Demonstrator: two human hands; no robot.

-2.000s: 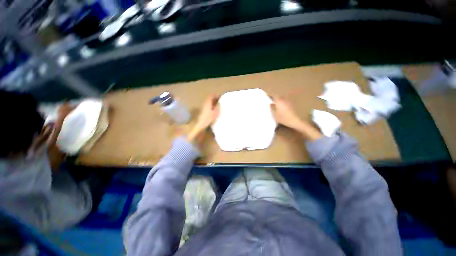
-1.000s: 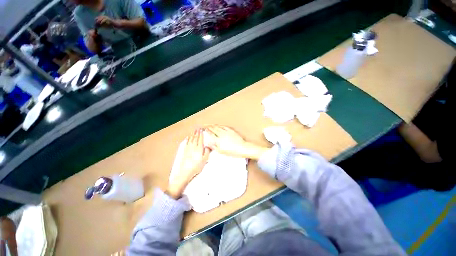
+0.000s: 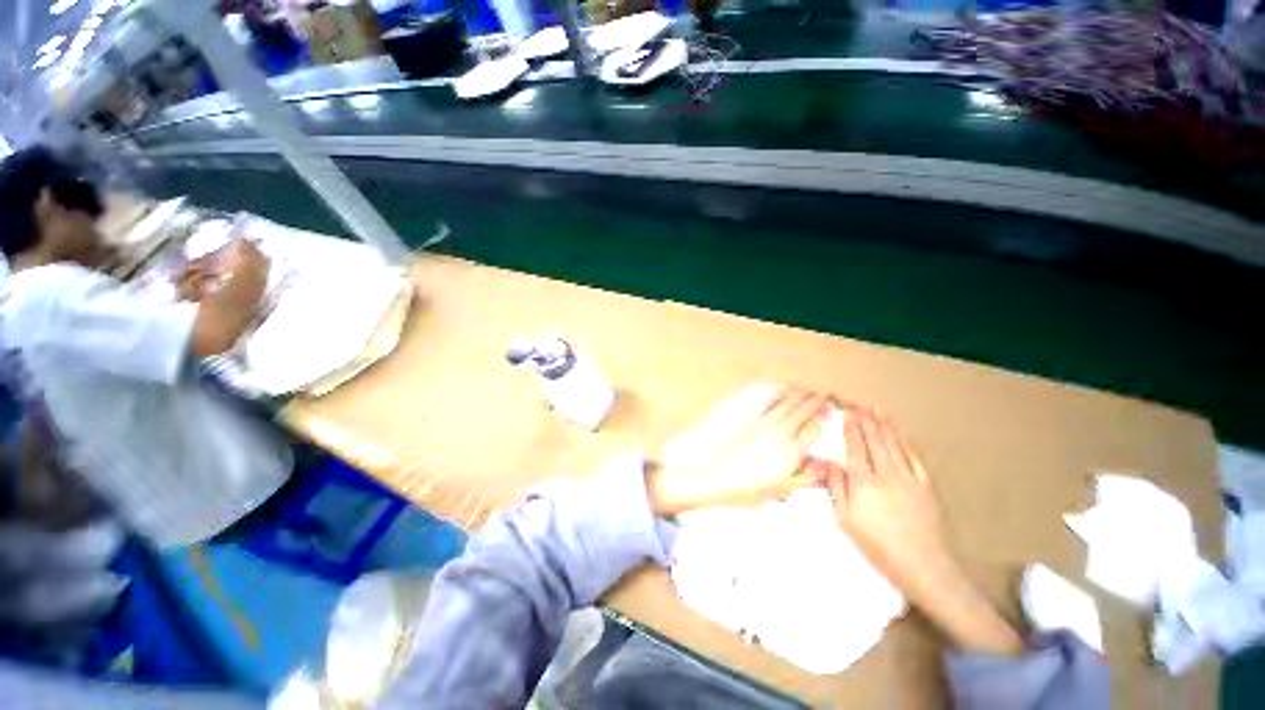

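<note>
A white hexagonal housing (image 3: pixel 784 590) lies on the brown cardboard (image 3: pixel 971 416) in front of me. My left hand (image 3: pixel 749 451) lies over its upper left part, fingers pointing right. My right hand (image 3: pixel 888 499) comes from the lower right, fingers pointing up over its upper right part. The fingertips of both hands meet near a small white patch; I cannot tell whether it is cloth or the housing's surface. A translucent white bottle (image 3: pixel 583 395) with a shiny metallic top stands to the left. Crumpled white wipes (image 3: pixel 1138 534) lie at the right.
A person (image 3: pixel 132 361) sits at the far left, hands over large white housings (image 3: pixel 326 312) at the cardboard's left end. A grey rail (image 3: pixel 777 160) and green conveyor surface run beyond the cardboard. Tangled wires (image 3: pixel 1124 70) are at the upper right. Cream bagged parts (image 3: pixel 372 631) are low left.
The view has swung left, bringing the neighbouring person into sight. Both hands have gone from the housing's sides to its upper part, where they still lie as one second ago.
</note>
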